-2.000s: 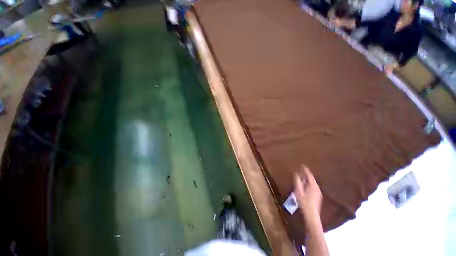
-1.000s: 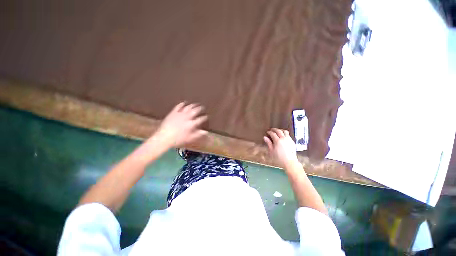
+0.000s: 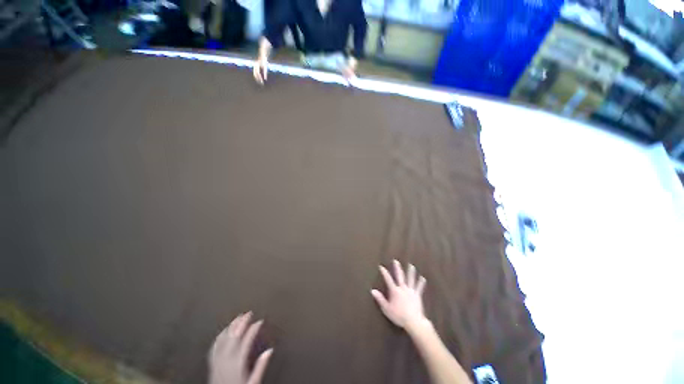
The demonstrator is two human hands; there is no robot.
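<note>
The brown fabric (image 3: 285,187) lies spread over the table, smooth at the left and middle, with soft folds near its uneven right end. My right hand (image 3: 403,298) rests flat on it with fingers spread, just left of the folds. My left hand (image 3: 238,352) is over the fabric near the bottom edge of the picture, slightly blurred, fingers apart and holding nothing. One metal weight (image 3: 455,114) sits on the far right corner of the fabric, another weight (image 3: 486,374) on the near right end, cut off by the picture's edge.
White paper (image 3: 600,247) covers the table at the right, with a metal block (image 3: 528,232) on it. A person (image 3: 315,30) in dark clothes stands across the table, hands at the far fabric edge. A blue panel (image 3: 495,45) stands behind. The wooden table edge (image 3: 56,349) shows at lower left.
The view has turned up towards the far side. My right hand has moved from beside the near weight further in onto the fabric. My left hand has moved from the near edge onto the fabric.
</note>
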